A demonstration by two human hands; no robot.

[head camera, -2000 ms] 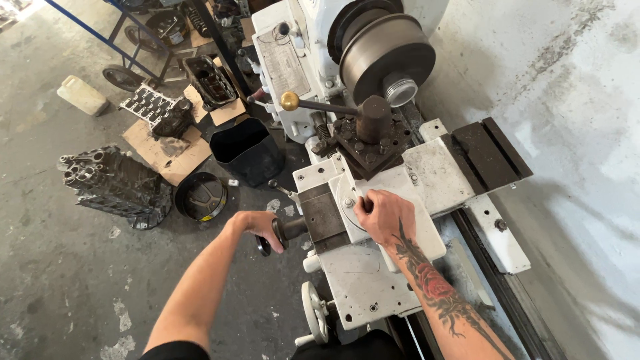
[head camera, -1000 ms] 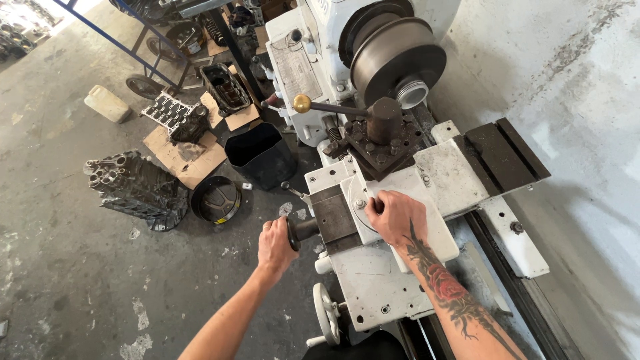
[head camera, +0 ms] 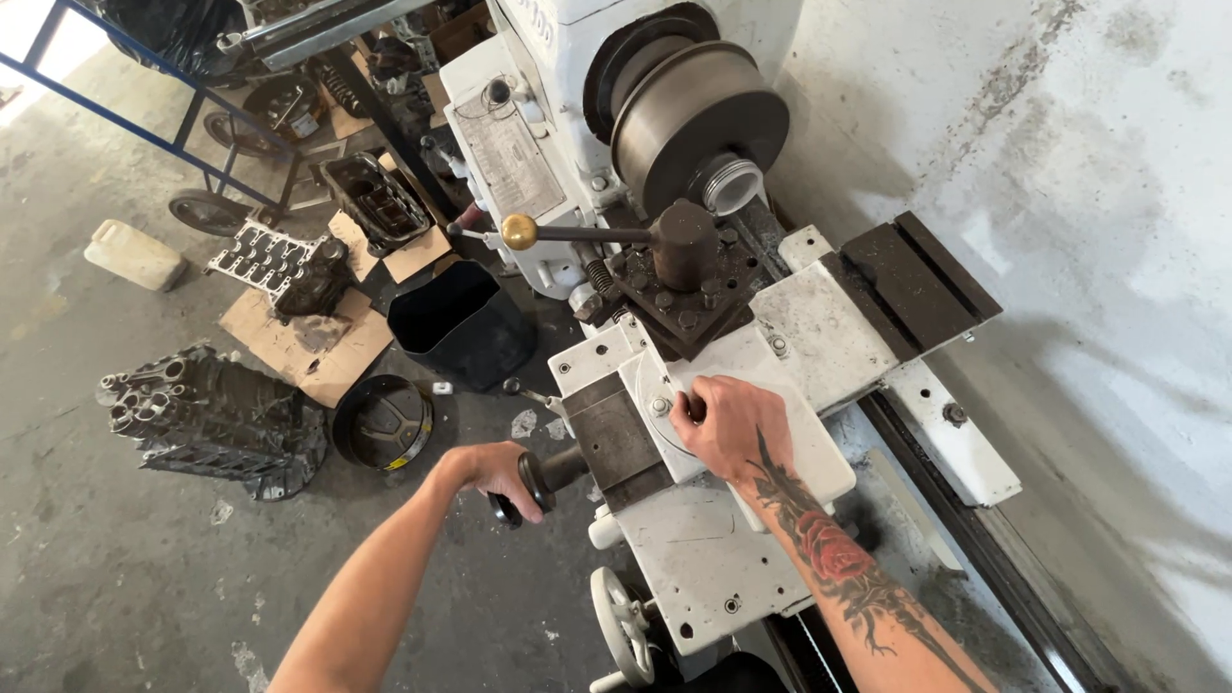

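Note:
My left hand [head camera: 502, 478] grips the black cross-slide handwheel [head camera: 536, 482] of a white metal lathe, at the left side of its carriage. The fist of my right hand [head camera: 736, 428] is closed on the dark knob of the compound-slide handle [head camera: 695, 408], above the white slide [head camera: 799, 452]. Beyond it stands the square tool post [head camera: 685, 289], its lever ending in a brass-coloured ball [head camera: 519, 232]. Further up, a metal cylinder [head camera: 698, 125] sits at the spindle with a pale threaded ring [head camera: 732, 186] at its end. The tool tip is hidden.
On the floor at left lie an engine block [head camera: 207, 414], a cylinder head [head camera: 279, 265] on cardboard [head camera: 337, 356], a black bin [head camera: 462, 327], a round black pan [head camera: 382, 422] and a plastic jug [head camera: 135, 255]. A carriage handwheel [head camera: 621, 626] is below; a wall [head camera: 1088, 192] stands at right.
My left hand has shifted its hold around the cross-slide handwheel, from on top of it to its outer left side. My right hand stays at the compound handle.

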